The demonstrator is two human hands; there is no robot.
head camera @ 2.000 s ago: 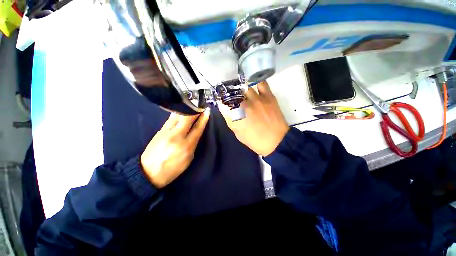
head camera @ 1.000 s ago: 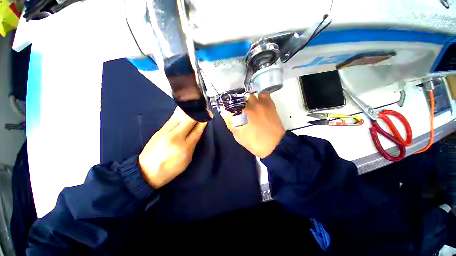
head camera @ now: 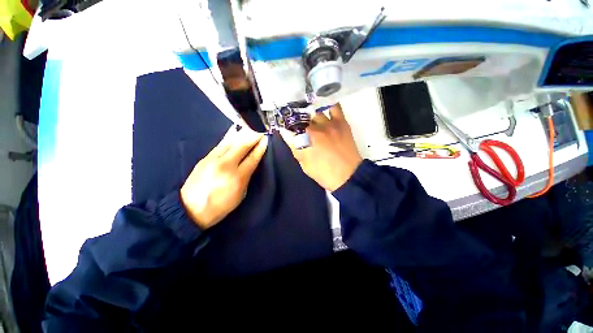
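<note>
A navy fabric panel (head camera: 168, 130) lies flat on the white table and runs under the sewing machine's head (head camera: 286, 52). My left hand (head camera: 221, 179) lies flat on the panel, left of the presser foot and needle area (head camera: 276, 123), its fingertips close to the foot. My right hand (head camera: 330, 148) is on the cloth's right side, fingers bent beside the metal parts, fingertips partly hidden behind them. The cloth between my hands has a soft fold running toward me. The needle tip itself cannot be made out.
To the right lie a black smartphone (head camera: 408, 109), thread snips (head camera: 429, 151) and red-handled scissors (head camera: 500, 174). An orange cord (head camera: 551, 156) hangs at the far right. A marked strip (head camera: 481, 204) runs along the table's front edge. A dark panel (head camera: 567, 64) is at the upper right.
The view has shifted, so the machine head, phone and scissors appear in different places. My hands stay at either side of the presser foot, with little visible movement on the cloth.
</note>
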